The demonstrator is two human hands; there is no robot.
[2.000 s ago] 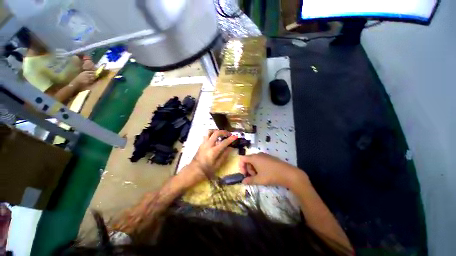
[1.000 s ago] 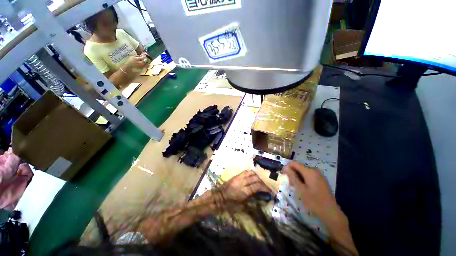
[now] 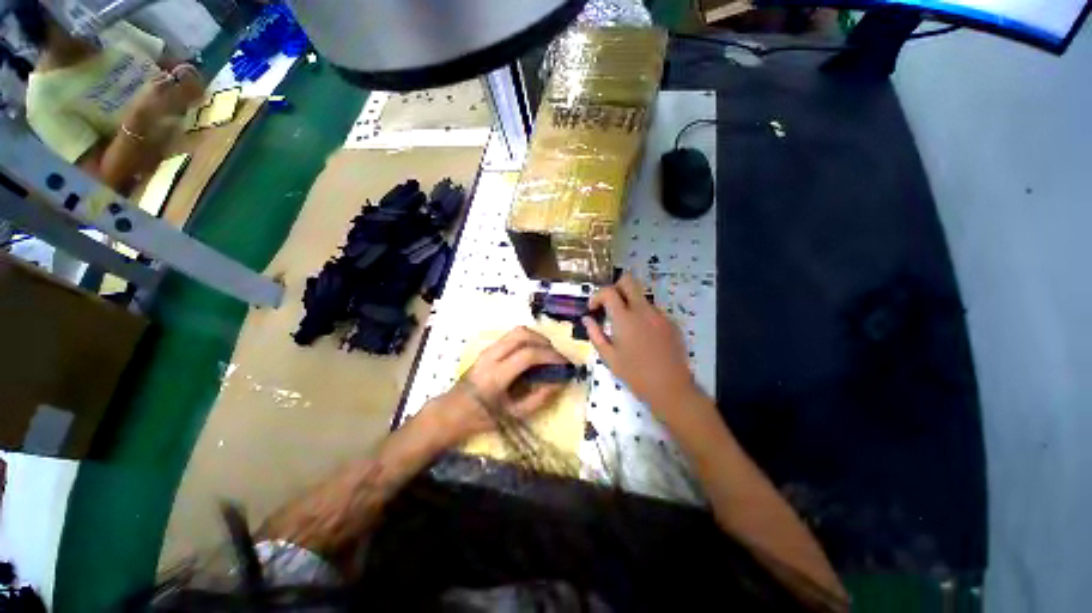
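A black plastic part at the marking spot [image 3: 563, 304] lies by the open end of the taped carton [image 3: 581, 168], lit faintly pink-red. My right hand [image 3: 639, 340] has its fingertips at the right end of this part. My left hand [image 3: 515, 369] holds another black part [image 3: 547, 375] over the yellow pad [image 3: 489, 343], just nearer to me. The perforated base plate [image 3: 674, 261] lies under the work. My hair hides the area nearest to me.
A heap of black parts [image 3: 381, 266] lies on the brown cardboard sheet [image 3: 270, 407] at left. A computer mouse [image 3: 686, 182] is beside the carton. A black mat [image 3: 826, 323] is at right. The laser marking head [image 3: 443, 36] hangs overhead. A person [image 3: 108, 96] sits across the green conveyor [image 3: 281, 198].
The camera view has shifted, so the laser head now sits higher in the frame. My right hand is now at the part by the carton. My left hand still has a black part over the pad.
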